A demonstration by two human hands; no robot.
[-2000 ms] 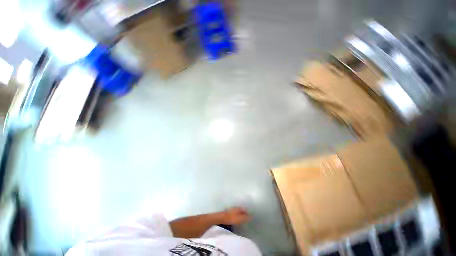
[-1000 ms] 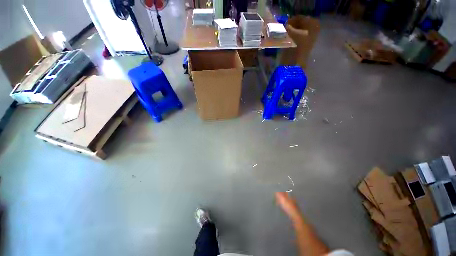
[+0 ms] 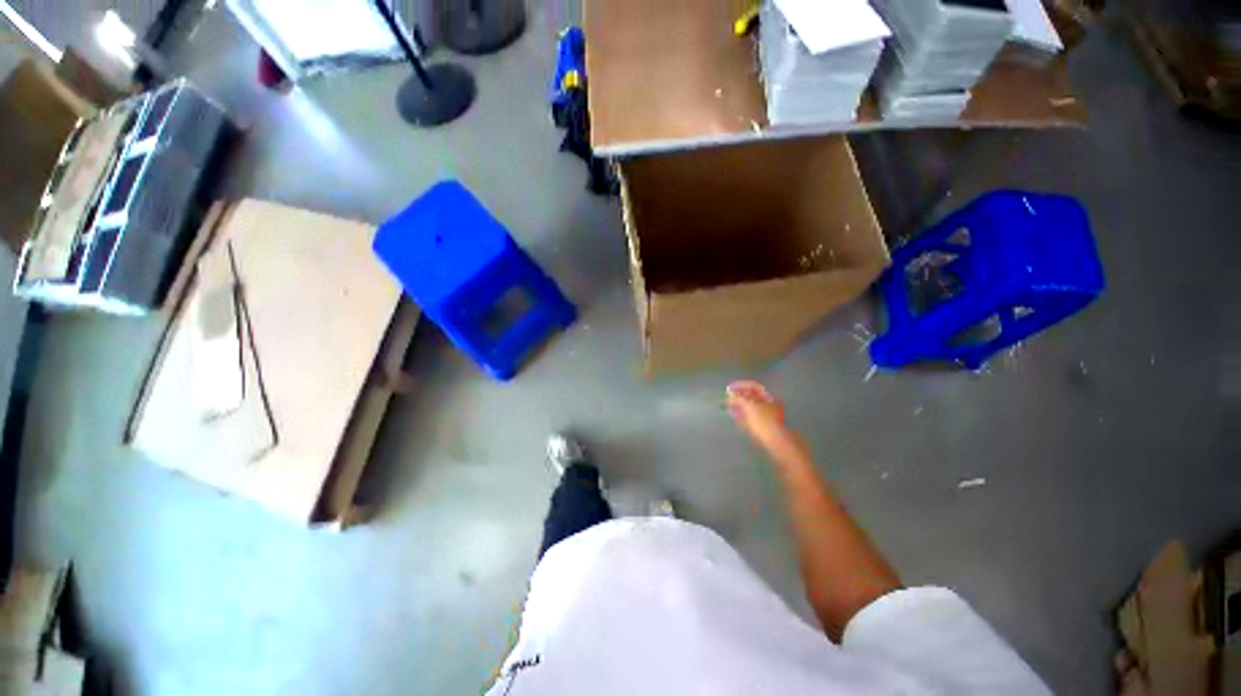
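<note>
My right hand [image 3: 753, 403] is in front of the open cardboard box, over the floor. It is small and blurred, and I cannot tell whether its fingers are apart; no held thing shows. My left hand is out of the picture. The brown cardboard box [image 3: 735, 326] stands open and dark inside at the near edge of the brown-topped table [image 3: 667, 75]. On the table are a stack with a white top [image 3: 817, 68], a grey-white layered stack [image 3: 939, 55] beside it and a lower white stack [image 3: 1037, 27] at the right.
One blue stool [image 3: 456, 258] stands left of the box, another [image 3: 1014, 265] right of it. A low wooden pallet with a board [image 3: 306, 326] lies at the left, with a panel stack [image 3: 123, 204] behind it. Scraps lie on the floor. Cardboard [image 3: 1170, 612] lies at lower right.
The view has swung round to the table and come closer to it. The box and stools now appear larger and nearer. My right arm is still extended forward.
</note>
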